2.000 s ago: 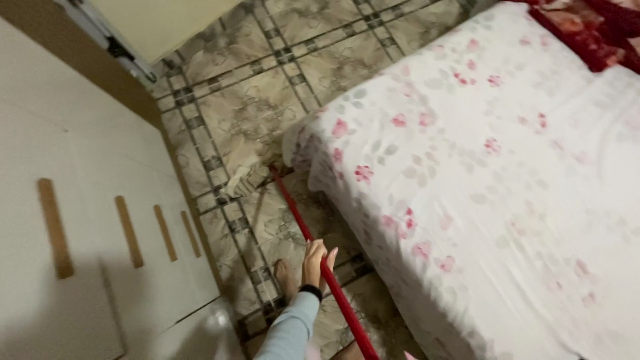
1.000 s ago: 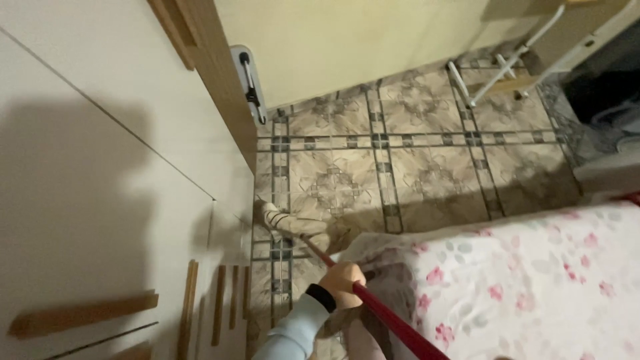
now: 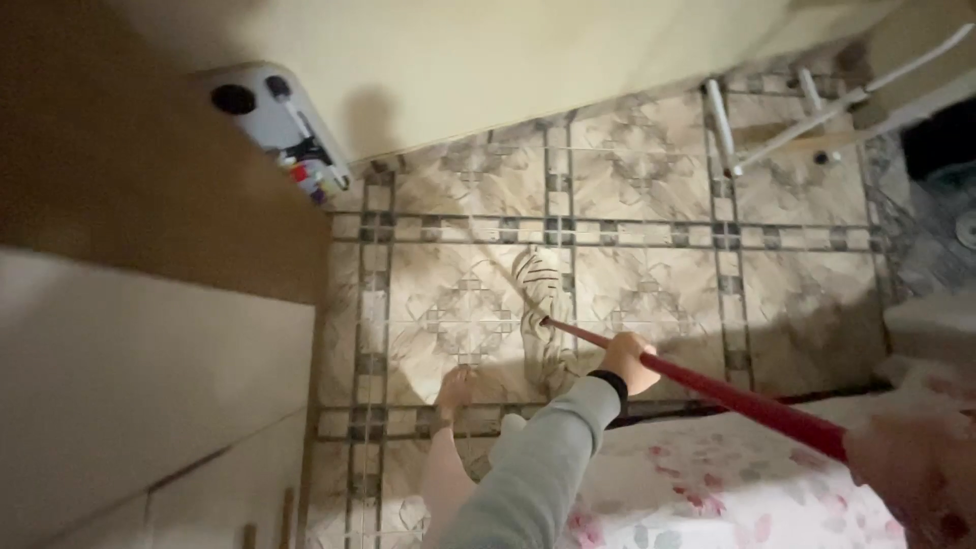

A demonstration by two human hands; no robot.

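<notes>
My left hand (image 3: 631,363), in a grey sleeve with a black band at the wrist, grips the lower part of a red pole (image 3: 732,396). At the right edge my right hand (image 3: 907,465), blurred and partly out of view, is closed round the pole's near end. The far end of the pole meets a crumpled beige cloth with dark stripes (image 3: 540,278), which lies on the patterned tile floor (image 3: 648,290). Whatever joins the pole and cloth is hidden by the folds.
A bare foot (image 3: 456,387) stands left of the cloth. The bed's floral sheet (image 3: 686,488) fills the lower right. White cabinet fronts (image 3: 152,366) line the left side, below a pale case holding small objects (image 3: 282,122). A white metal frame (image 3: 720,126) stands near the wall.
The cloth at the pole's end has moved away from the cabinet side, out onto the open tiles. My left hand stays on the pole. The view has turned, showing more wall and less bed.
</notes>
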